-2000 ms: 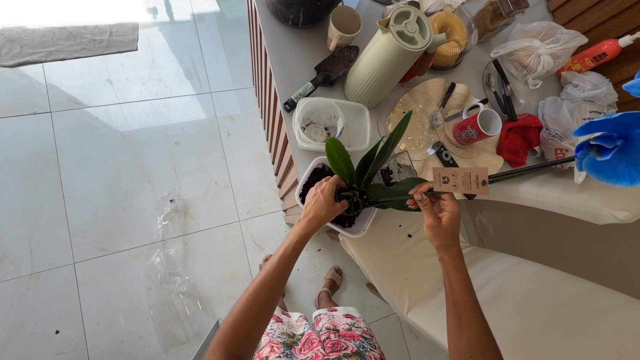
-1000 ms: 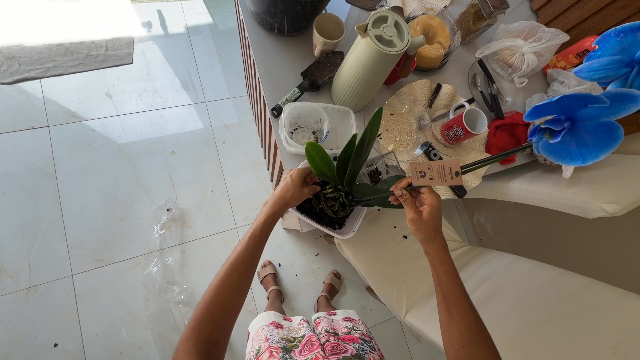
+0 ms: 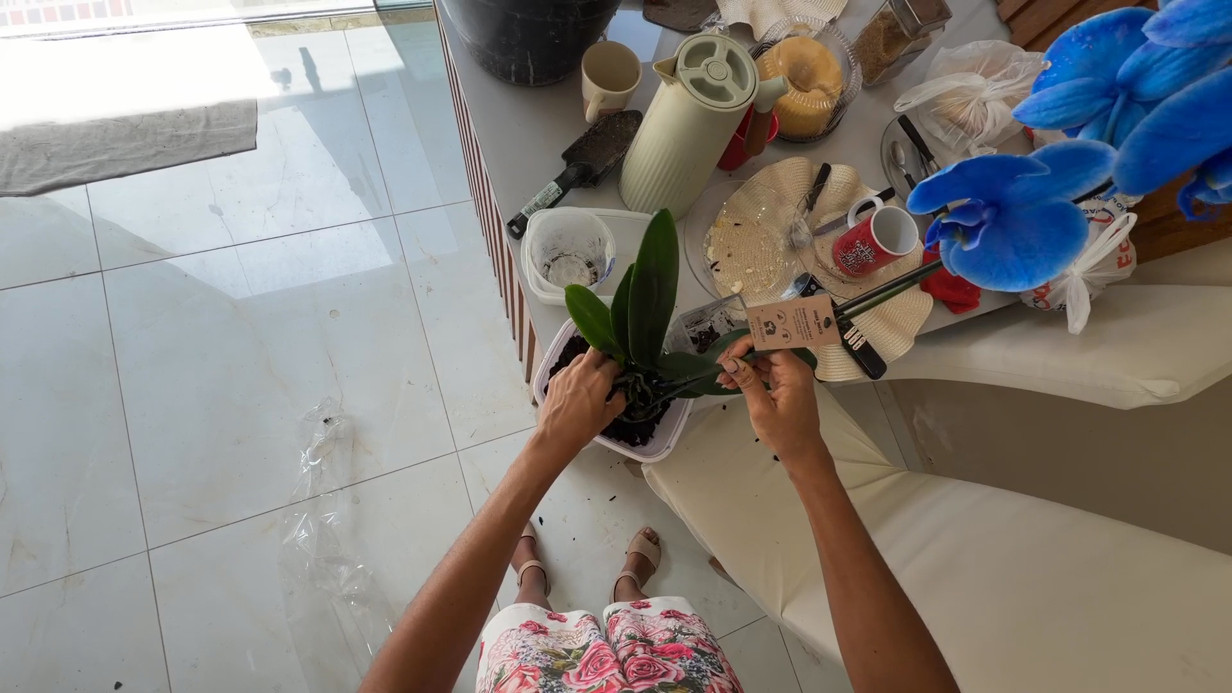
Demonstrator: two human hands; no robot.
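A blue orchid [image 3: 1020, 207] leans far over to the right, its green leaves [image 3: 653, 289] and roots above a white plastic container [image 3: 664, 445] of dark potting mix. My left hand [image 3: 580, 402] reaches in at the base of the leaves, over the mix; its fingertips are partly hidden among leaf bases and roots. My right hand [image 3: 778, 395] pinches the orchid's flower stem close to a brown cardboard tag [image 3: 794, 323] that bears writing. A small clear plastic pot [image 3: 707, 325] with dark bits lies behind the leaves.
On the table [image 3: 520, 125] stand a thermal jug [image 3: 688, 125], a beige mug [image 3: 610, 79], a soiled hand trowel [image 3: 587, 159], nested plastic tubs [image 3: 573, 252], a red mug [image 3: 874, 239] and a ring cake [image 3: 801, 87]. Cream chairs [image 3: 924, 549] stand at right; clear plastic film [image 3: 322, 539] lies on the floor.
The blue flowers show further into view than two seconds ago. My left hand stays at the plant's base and my right hand stays on the stem by the tag.
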